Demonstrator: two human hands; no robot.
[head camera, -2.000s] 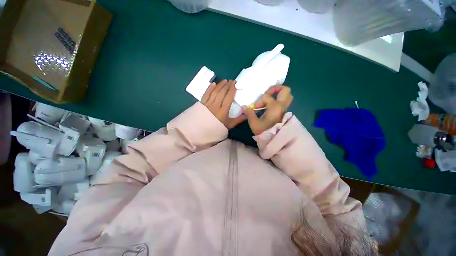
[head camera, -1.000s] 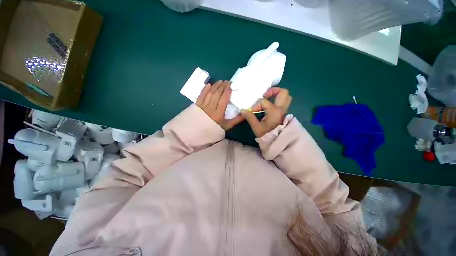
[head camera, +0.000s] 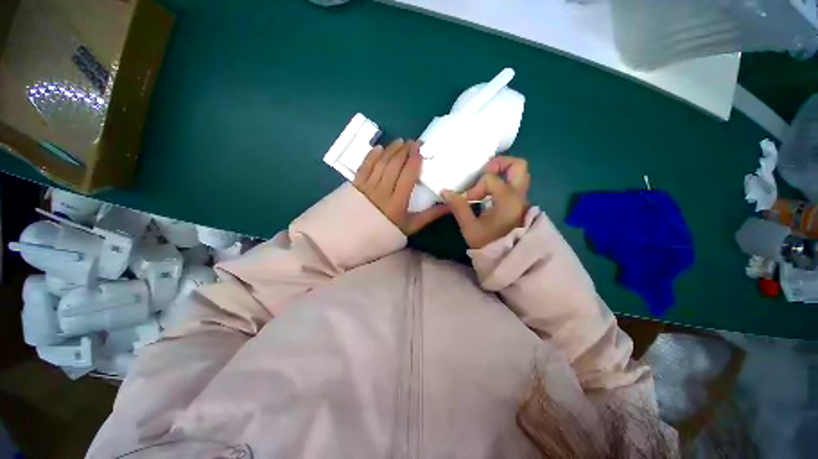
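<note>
A white security camera (head camera: 471, 134) lies tilted over the green mat, its antenna (head camera: 484, 91) pointing up and right. Its white mounting bracket (head camera: 352, 143) sticks out on the left, beyond my left hand. My left hand (head camera: 391, 182) lies over the near left part of the camera and holds it. My right hand (head camera: 491, 199) is at the camera's near right edge, thumb and fingers pinched on a thin pale stick (head camera: 473, 201), perhaps a cotton swab. The stick's inner end is partly hidden by the fingers.
A blue cloth (head camera: 635, 242) lies on the green mat (head camera: 260, 116) at right, a thin stick on it. An open carton tray (head camera: 148, 94) is at left, a bin of white cameras (head camera: 103, 305) below it. A white shelf (head camera: 574, 45) and bubble bags are behind. An orange item (head camera: 791, 215) is far right.
The yellow spot at the right fingertips no longer shows. The right fingers have shifted slightly along the camera's edge. The whole view has shifted a little; the left hand still holds the camera.
</note>
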